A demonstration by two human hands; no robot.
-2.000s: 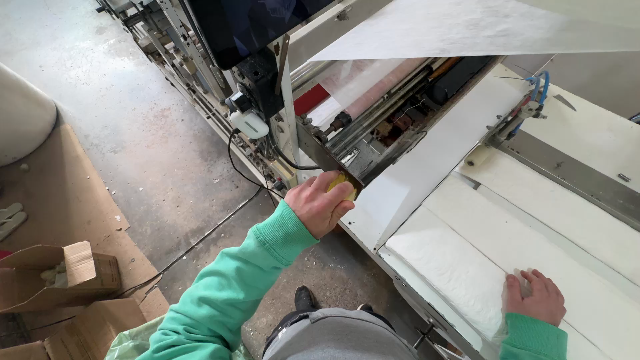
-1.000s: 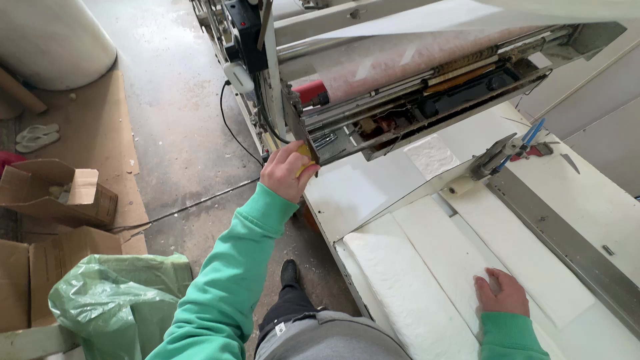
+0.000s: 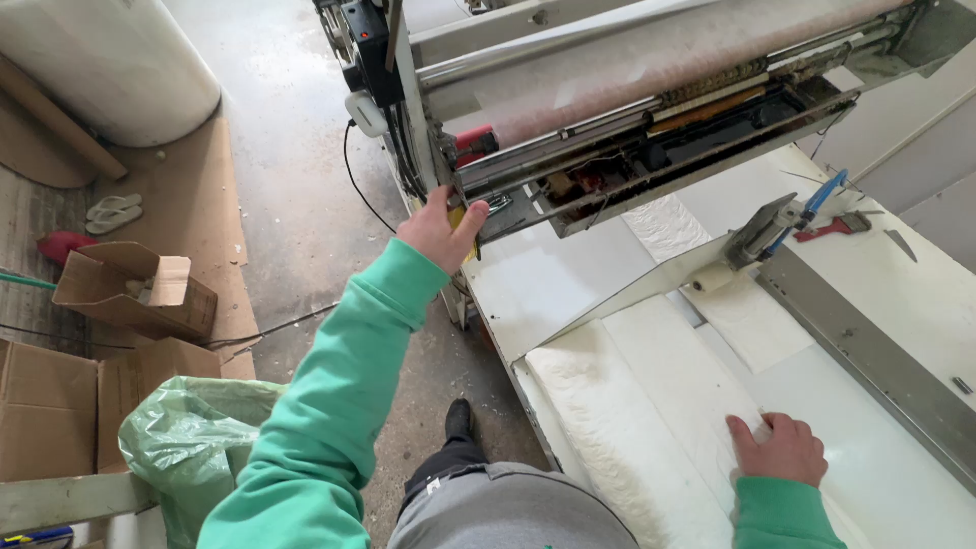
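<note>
My left hand, in a green sleeve, is at the corner of the machine frame, thumb and fingers around a yellow part that they mostly cover; its grip cannot be told. My right hand rests with bent fingers on the edge of the stacked white paper sheets. These lie on the white worktable beside a metal guide plate. Just past them a small white roller is mounted on a bracket with blue hoses. A separate short white stack lies beneath the roller.
A large roller carrying white web spans the machine above a dark-stained tray. A red-handled brush and a blade lie at the table's far side. At left are cardboard boxes, a green plastic bag and a huge paper roll.
The view has shifted, showing more floor at left. My left hand's fingers have spread somewhat around the yellow part. My right hand stays on the white sheets. A short white stack now shows beneath the small roller.
</note>
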